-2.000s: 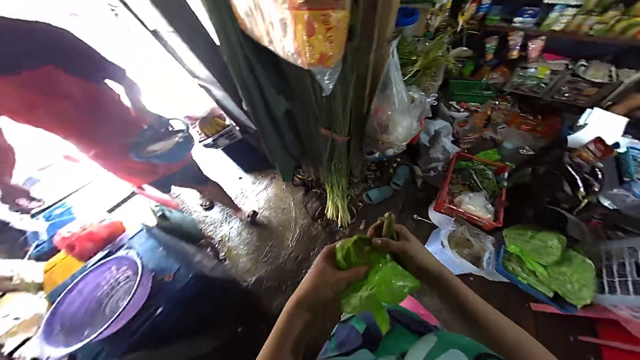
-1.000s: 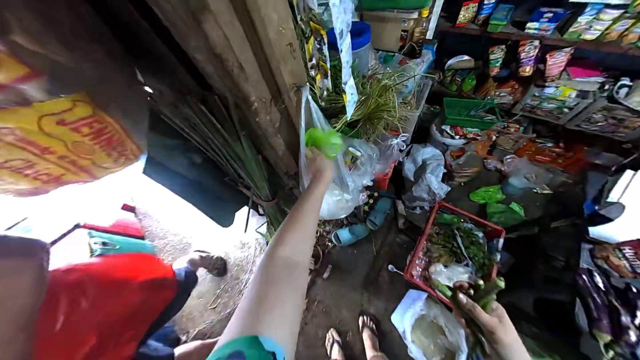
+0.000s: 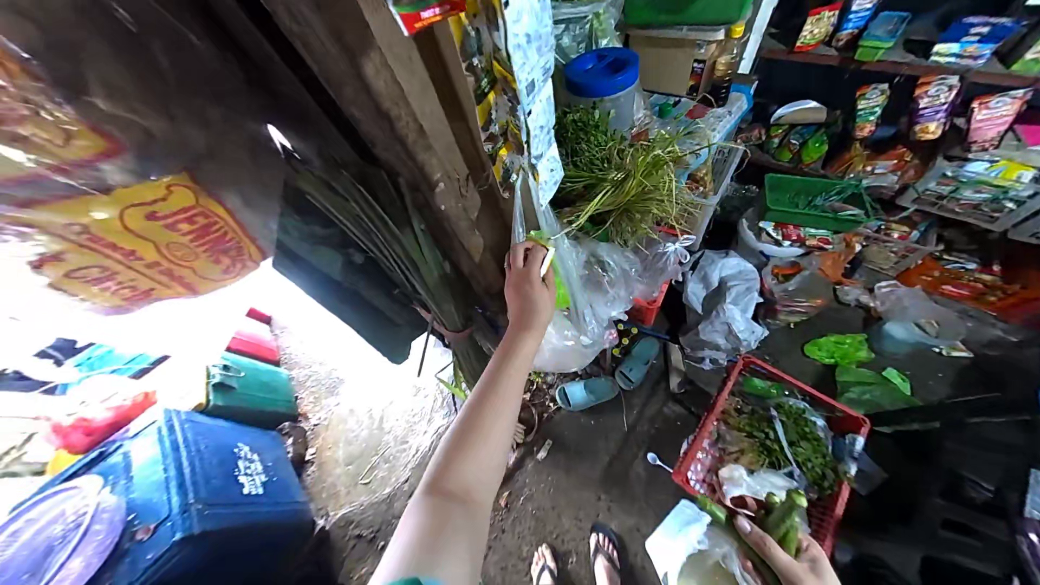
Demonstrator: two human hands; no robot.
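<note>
My left hand reaches forward to a clear plastic bag that hangs beside the wooden post. Its fingers are closed on a green leaf, partly hidden by the hand and the bag film. At the lower right, my right hand holds a bunch of green vegetable stalks, their kind unclear. The stalks are over the near end of a red plastic crate, which holds leafy greens and plastic bags. A white plastic bag is just left of my right hand.
A wooden post slants down at the left, with a hanging printed plastic bag beyond it. Blue slippers lie on the floor. Loose green leaves lie behind the crate. A large blue box stands at lower left.
Two seconds ago both hands were together on green leaves. They have since parted, the left to the hanging bag and the right to the red crate. The view has turned.
</note>
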